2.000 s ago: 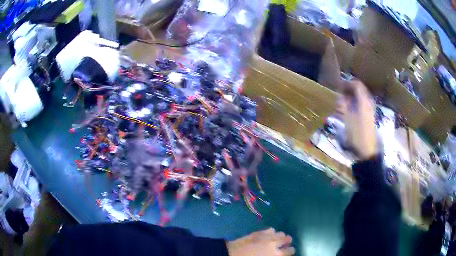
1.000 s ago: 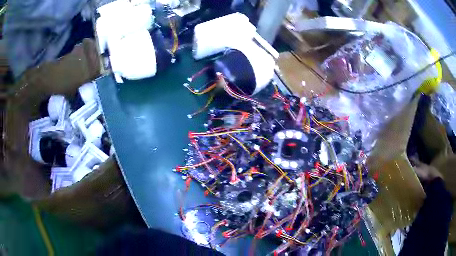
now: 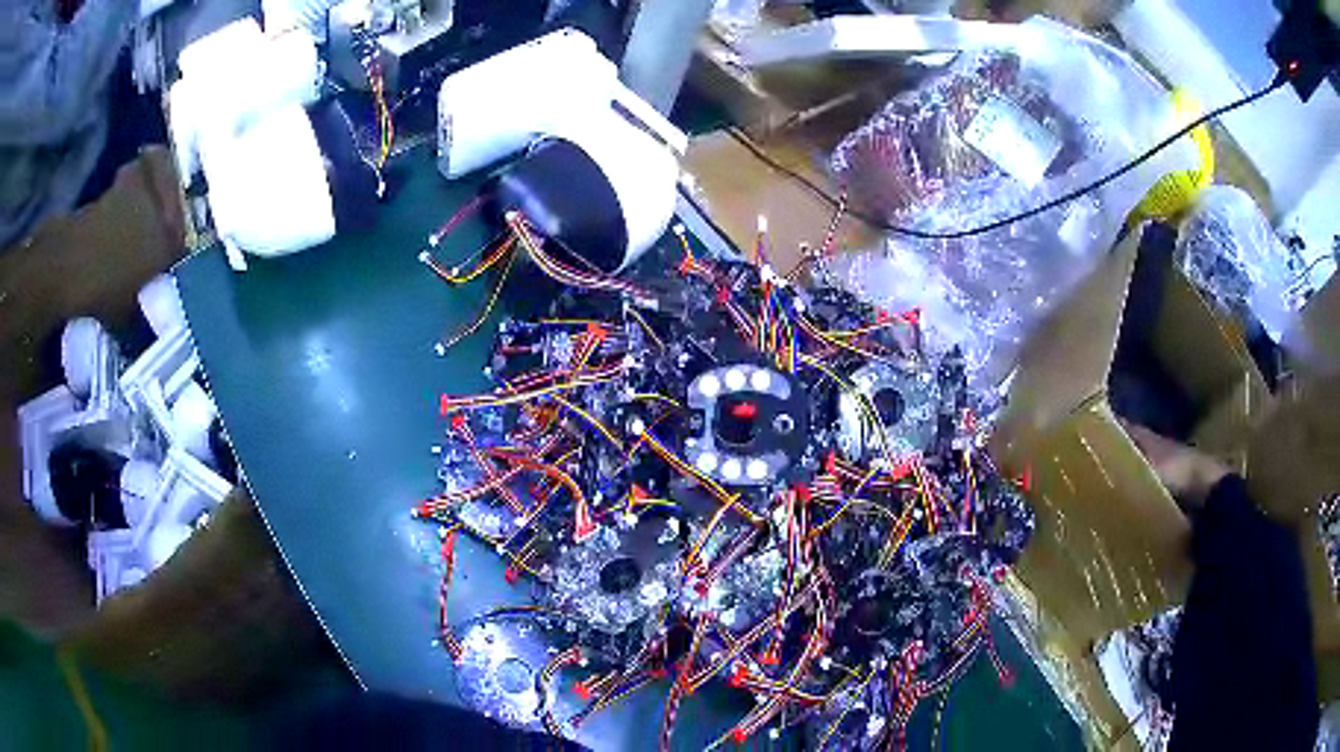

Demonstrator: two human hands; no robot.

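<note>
A large tangled pile of wired boards (image 3: 620,576) with red, yellow, black and white leads lies on the dark green tabletop (image 3: 316,426). An LED ring board (image 3: 764,426) lies face up on top, with two curved rows of white round spots. My right hand (image 3: 1180,467) is at the opening of a brown carton (image 3: 1095,507) at the right; its fingers are partly hidden, and I cannot tell whether it holds anything. My left hand is out of the picture; only a dark sleeve (image 3: 412,723) shows at the bottom edge.
White housings (image 3: 268,176) stand at the far left, and another curved white housing (image 3: 522,96) touches the pile's far side. More white pieces (image 3: 162,426) lie in a carton at left. A crinkled clear bag (image 3: 941,272) and a black cable (image 3: 941,235) lie beyond the pile.
The view has turned left from two seconds ago. My left hand has gone out of the picture. My right hand, earlier raised over parts beyond the table edge, is now at the carton.
</note>
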